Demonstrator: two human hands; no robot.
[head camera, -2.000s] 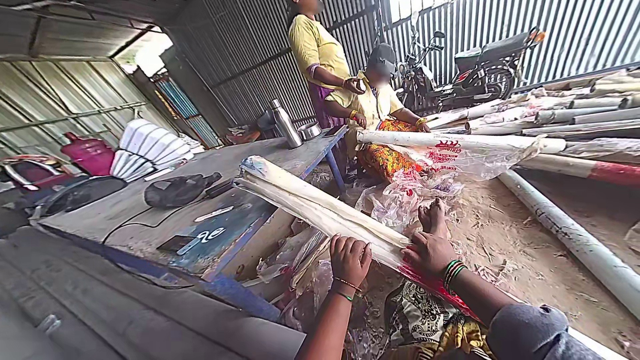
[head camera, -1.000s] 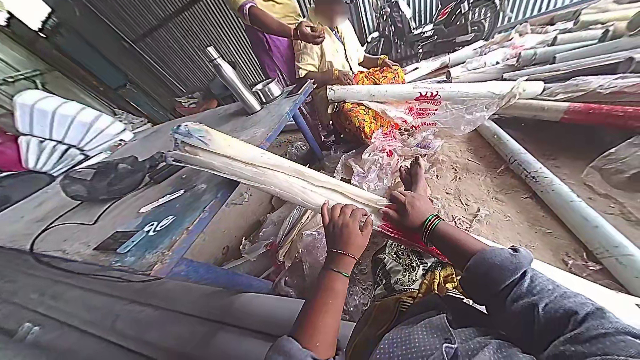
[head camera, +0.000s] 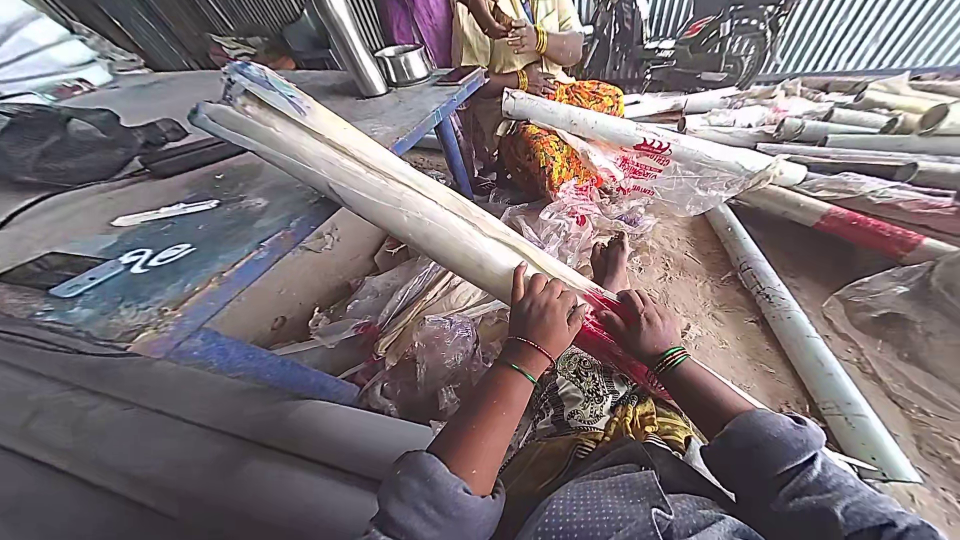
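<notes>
A long whitish pipe (head camera: 420, 217), split open lengthwise or wrapped in a loose layer, slopes from the upper left down across my lap. A band of red marks it near my hands. My left hand (head camera: 546, 315) rests on it with fingers bent over its upper side. Close by on the right, my right hand (head camera: 641, 322) grips the pipe's edge at the red band, fingers curled. Whether my left fingers squeeze the layer or only press on it, I cannot tell. Patterned cloth (head camera: 585, 390) lies over my legs below the pipe.
A blue-edged table (head camera: 247, 277) at left bears a steel flask (head camera: 349, 45), a steel pot (head camera: 403, 64) and a black bag (head camera: 67, 142). Crumpled plastic (head camera: 442, 360) lies beneath the pipe. A seated person holds hands together behind another pipe (head camera: 585, 124). More pipes (head camera: 810, 337) lie at right.
The view has tilted down and turned. Both hands stay on the pipe near the red band. The seated person's hands have come together.
</notes>
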